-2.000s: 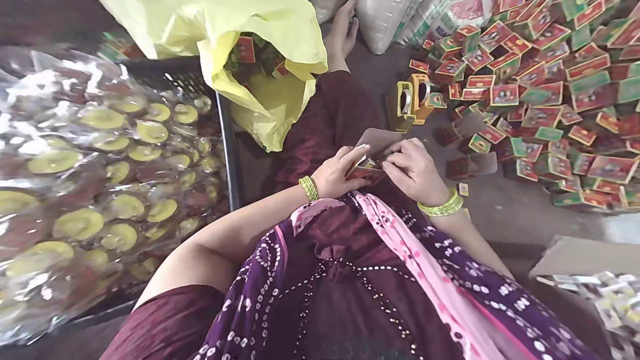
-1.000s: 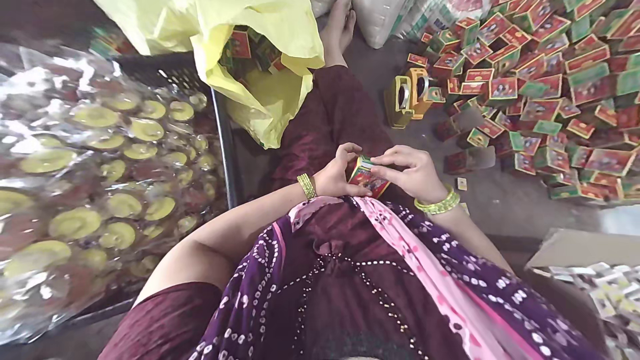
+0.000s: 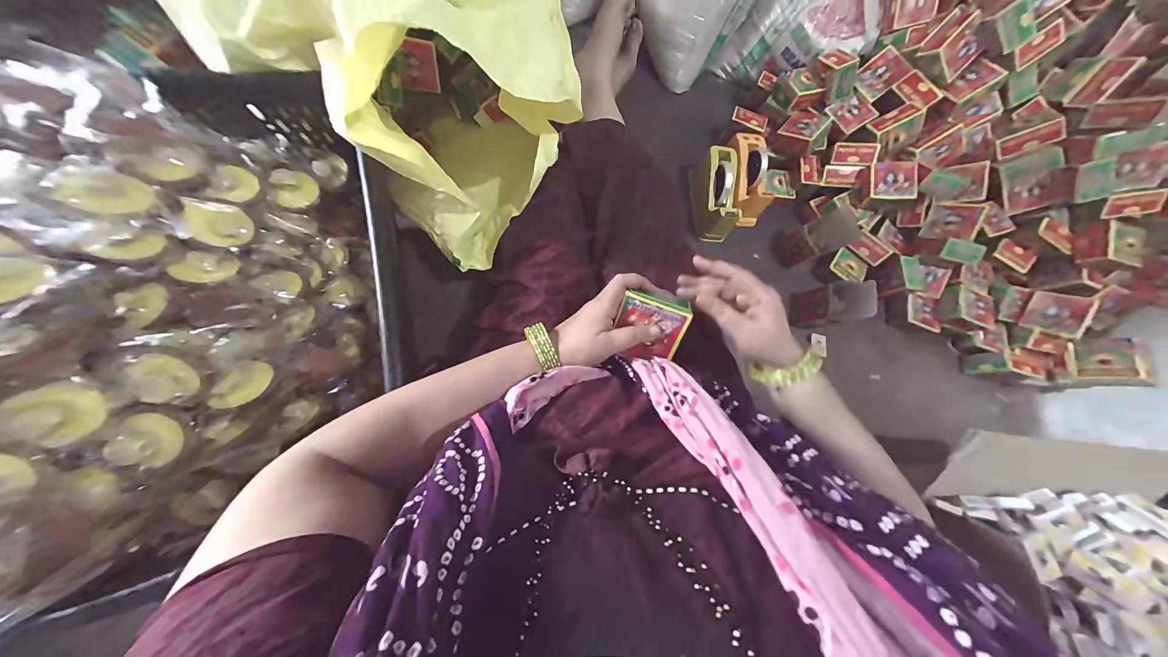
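My left hand [image 3: 610,327] holds a small red, green and yellow printed cardboard box [image 3: 659,321] above my lap, its thumb across the printed face. Just right of the box, my right hand [image 3: 737,306] is held apart from it with the fingers spread and nothing in them. Beyond my right hand, two tape dispensers, one olive [image 3: 716,193] and one orange [image 3: 752,178], stand side by side on the floor. Many similar printed cardboard boxes [image 3: 954,182] lie in a loose heap to the right.
At the left, a black plastic crate [image 3: 372,246] holds clear-wrapped packs with yellow round parts [image 3: 146,440]. A yellow plastic bag [image 3: 456,214] with printed boxes inside stands ahead. White sacks [image 3: 686,41] lie beyond my foot. A carton [image 3: 1013,465] of small pieces is at lower right.
The box's flap was up two seconds ago and now its top looks closed. My right hand has come off the box, moved a little right and opened; my left hand still holds the box.
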